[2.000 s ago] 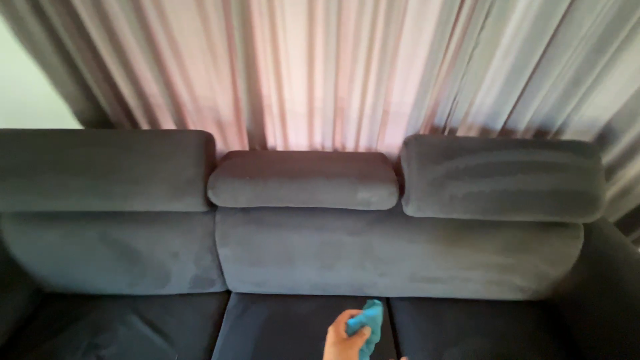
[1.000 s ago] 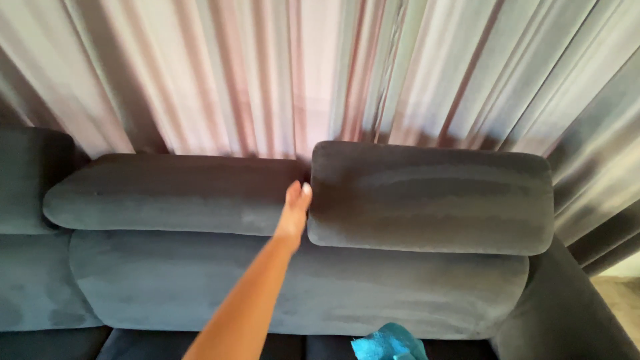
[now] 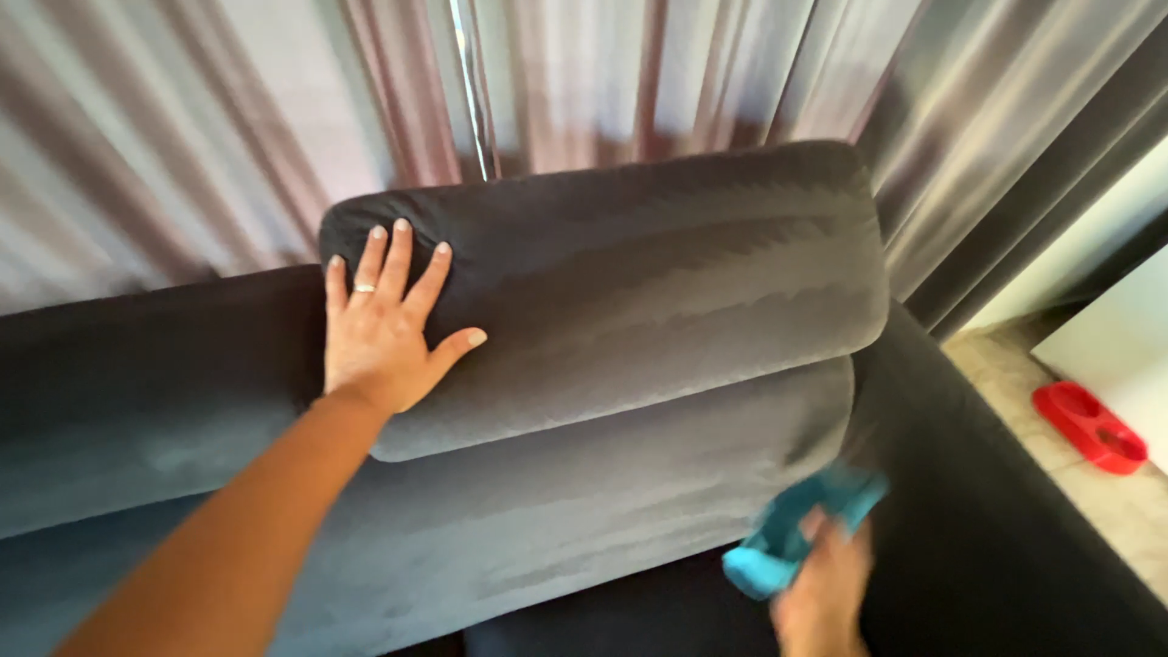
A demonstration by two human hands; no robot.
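Observation:
My left hand (image 3: 383, 319), a ring on one finger, lies flat with fingers spread on the left end of a dark grey sofa headrest (image 3: 639, 283). At the lower right, my right hand (image 3: 826, 575) grips a crumpled blue cloth (image 3: 789, 529); both are blurred. The cloth is in front of the right end of the sofa's backrest (image 3: 566, 502), near the armrest. Whether it touches the fabric, I cannot tell.
Striped-looking curtains (image 3: 584, 82) hang behind the sofa. The sofa's armrest (image 3: 985, 493) runs down the right side. Beyond it, a red double pet bowl (image 3: 1090, 427) sits on the light floor beside a white panel (image 3: 1122, 338).
My left hand has moved from the gap between two headrests onto the right headrest, fingers now spread. The view has shifted right and closer. More of the right hand with the blue cloth shows.

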